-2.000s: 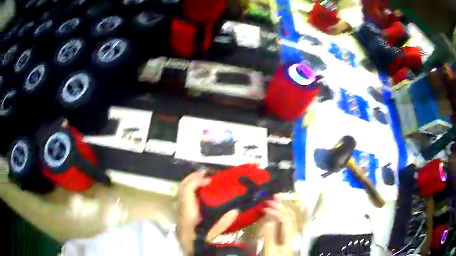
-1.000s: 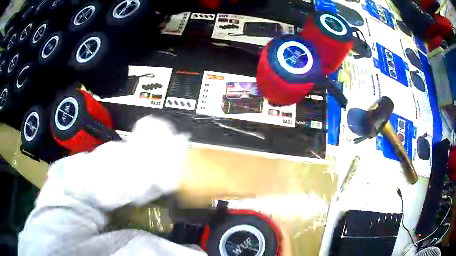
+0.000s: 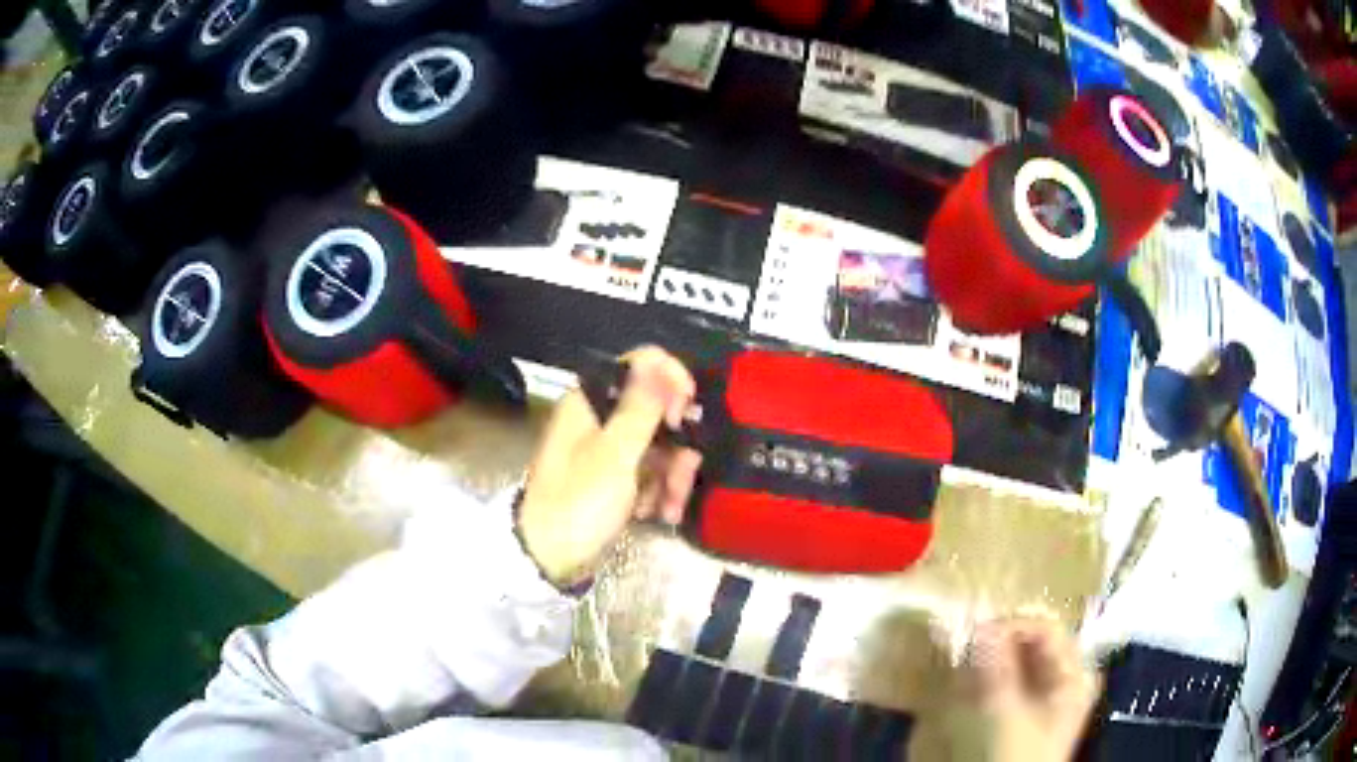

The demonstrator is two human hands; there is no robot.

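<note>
A red portable speaker [image 3: 826, 529] lies on its side at the bench's near edge, its black control strip with pale markings facing up. My left hand [image 3: 603, 469] is at its left end, fingers curled on a dark band that looks like the carry strap; the exact grip is partly hidden. My right hand [image 3: 1030, 692] is blurred at the lower right, apart from the speaker; whether it holds anything cannot be told. Black strips [image 3: 725, 618] lie on the tan tabletop [image 3: 982, 543] just below the speaker.
Black speakers [image 3: 432, 134] stand in rows at the left, with a red speaker [image 3: 365, 313] beside them. Two lit red speakers [image 3: 990, 246] stand at the right on a printed black sheet [image 3: 714, 357]. A hammer [image 3: 1255, 484] and a thin pale tool [image 3: 1134, 548] lie further right.
The held speaker moved up onto the tabletop and turned from end-on to control strip up. My left hand came down beside it; my right hand appears at lower right. The view shifted.
</note>
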